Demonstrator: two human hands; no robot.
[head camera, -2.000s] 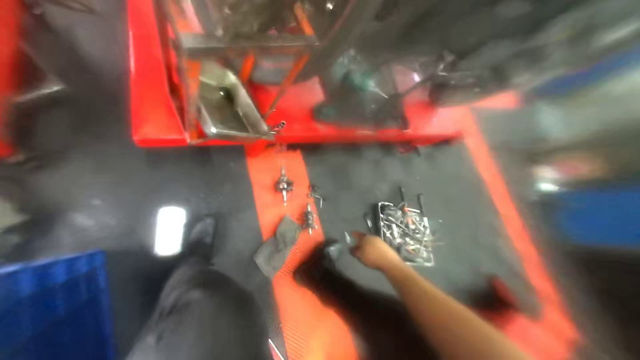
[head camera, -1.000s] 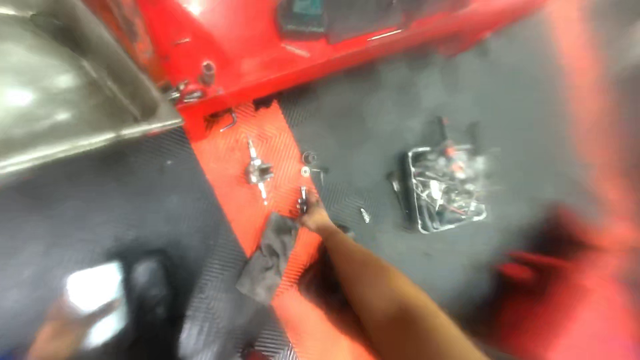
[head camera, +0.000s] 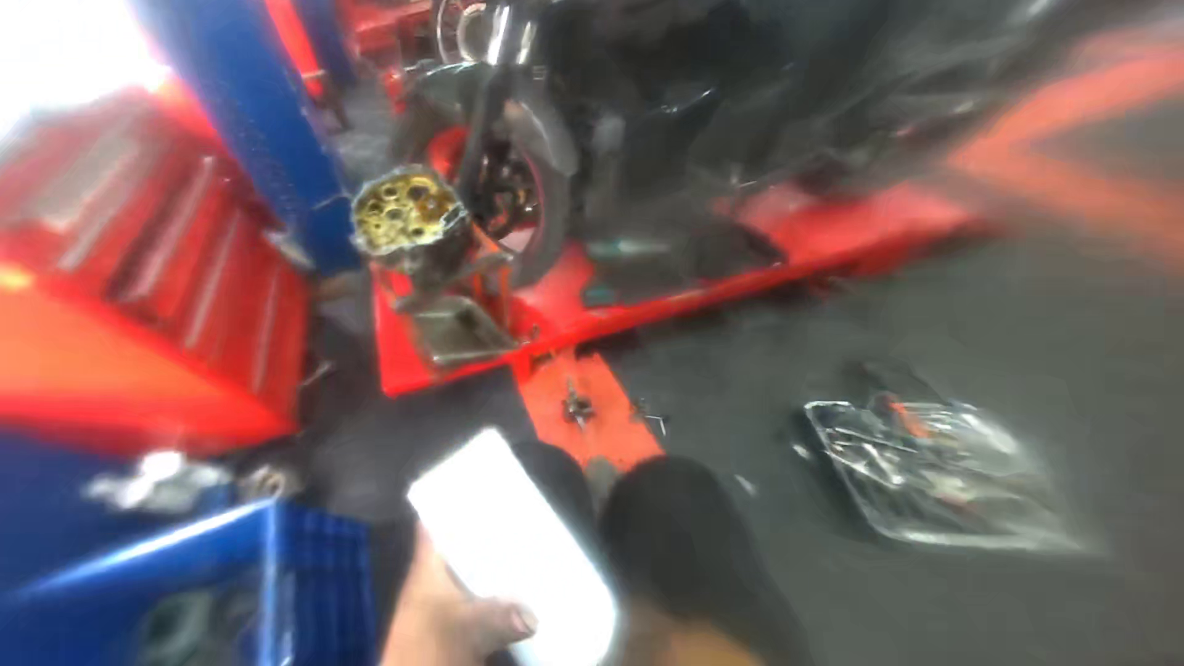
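Note:
A bright white phone-like slab (head camera: 518, 546) lies in my left hand (head camera: 453, 610), the thumb resting over its lower face. At the bottom edge a blurred, skin-coloured patch (head camera: 708, 645) is probably my right hand; its fingers and anything in it cannot be made out. Beyond my knees, a small metal part with a shaft (head camera: 578, 407) lies on the orange floor strip (head camera: 546, 412). Small metal pieces (head camera: 650, 414) lie at the strip's right edge. On the dark floor to the right stands a metal tray (head camera: 962, 538) of mixed tools and parts.
A red lift platform (head camera: 647, 313) crosses ahead, bearing a metal pan (head camera: 453, 338) and a stand with an engine cylinder head (head camera: 407, 211). A motorcycle wheel (head camera: 546, 185) is behind. At left are a red tool cabinet (head camera: 185, 277), a blue post (head camera: 250, 120) and a blue crate (head camera: 319, 573).
My right hand has drawn back from the small parts by the orange strip. The white slab in my left hand is now in front of me. The view has swung widely.

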